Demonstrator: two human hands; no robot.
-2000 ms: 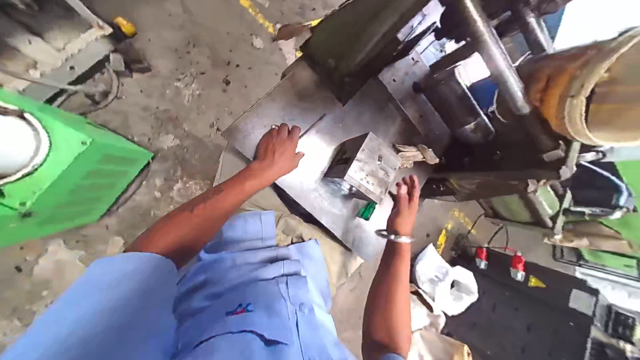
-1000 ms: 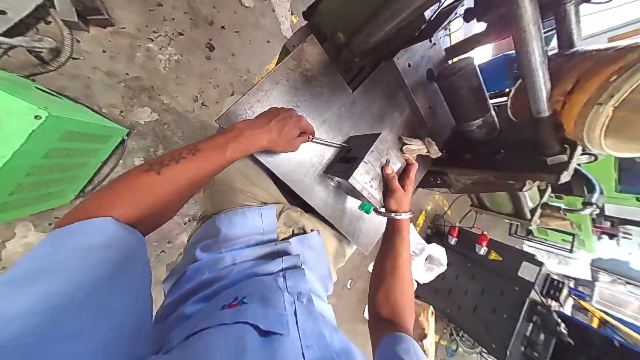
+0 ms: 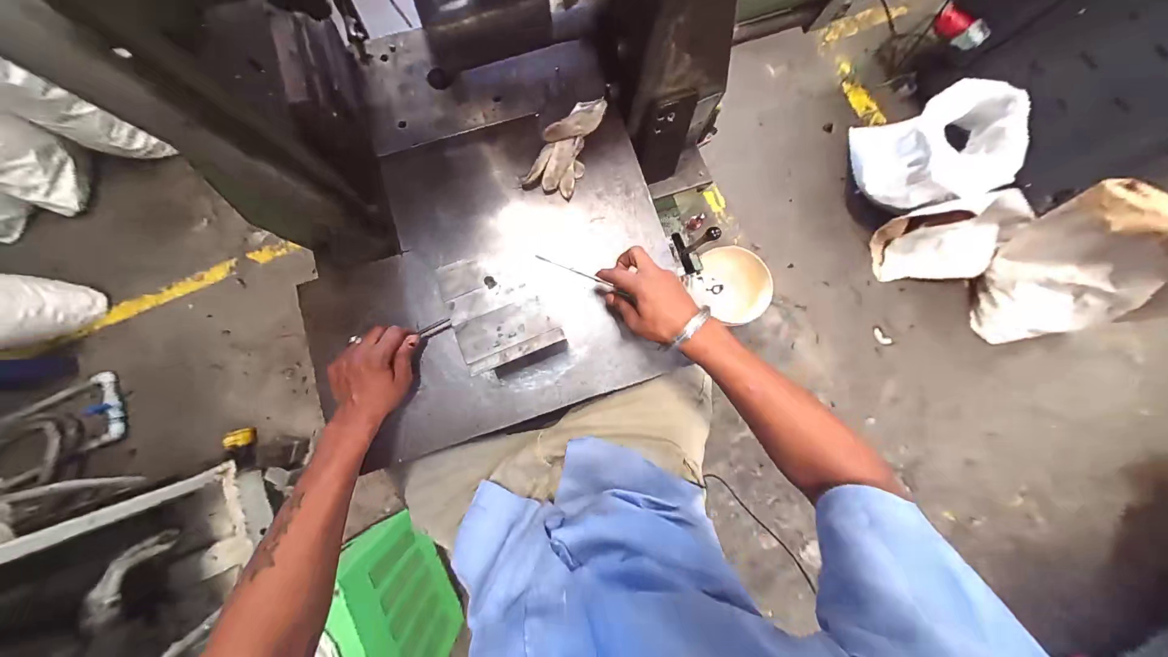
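A metal mould block point(image 3: 511, 335) with a stepped edge lies on the steel plate table point(image 3: 547, 401) of a machine. At the block's left, my left hand point(image 3: 372, 372) is closed around a short metal rod point(image 3: 435, 328) whose end points at the block. My right hand point(image 3: 648, 297), with a metal bangle at the wrist, pinches a thin metal rod point(image 3: 570, 267) that points left above the plate. A bright glare hides part of the plate between my hands.
A pair of soiled work gloves point(image 3: 566, 151) lies at the back of the plate. Dark machine columns point(image 3: 680, 82) rise behind. A round cream bowl point(image 3: 737, 285) and a black-knobbed lever point(image 3: 703, 239) are at the right edge. White and brown sacks point(image 3: 1063, 260) stand on the floor.
The view has swung round strongly. A thin rod now shows in my right hand, which rested at the block one second ago. My left hand still holds a rod beside the block.
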